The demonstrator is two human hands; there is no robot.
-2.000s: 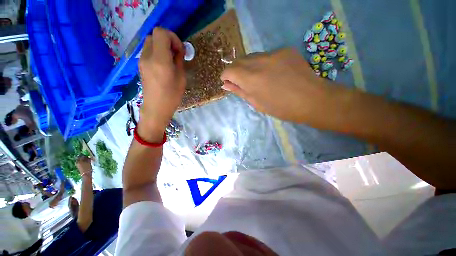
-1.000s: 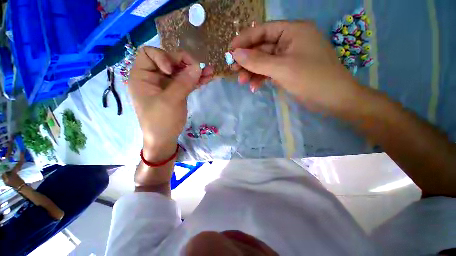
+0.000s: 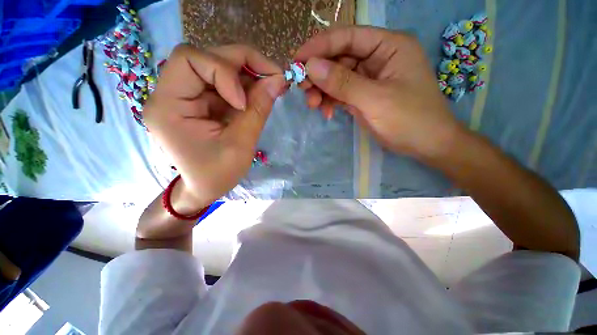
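Note:
My left hand (image 3: 216, 111) pinches a small pale-blue part at its fingertips, with a thin red piece showing between the fingers. My right hand (image 3: 366, 85) pinches a small white, red and blue part (image 3: 299, 72). The two parts meet between my fingertips, in front of the brown speckled board (image 3: 242, 26). A pile of yellow-white-blue parts (image 3: 463, 57) lies on the right. A few red-and-pale-blue parts (image 3: 261, 158) lie beside my left wrist, partly hidden by my left hand.
A long pile of mixed coloured pieces (image 3: 131, 65) lies on the left, beside open black-handled pliers (image 3: 88, 84). Blue crates (image 3: 39, 29) stand at the upper left. Green foliage (image 3: 28, 145) lies at far left. A cream curved strip (image 3: 337, 12) lies on the board.
Both hands have come together and the parts in them now meet. The view has shifted, showing more of the left pile; the white disc is no longer in view.

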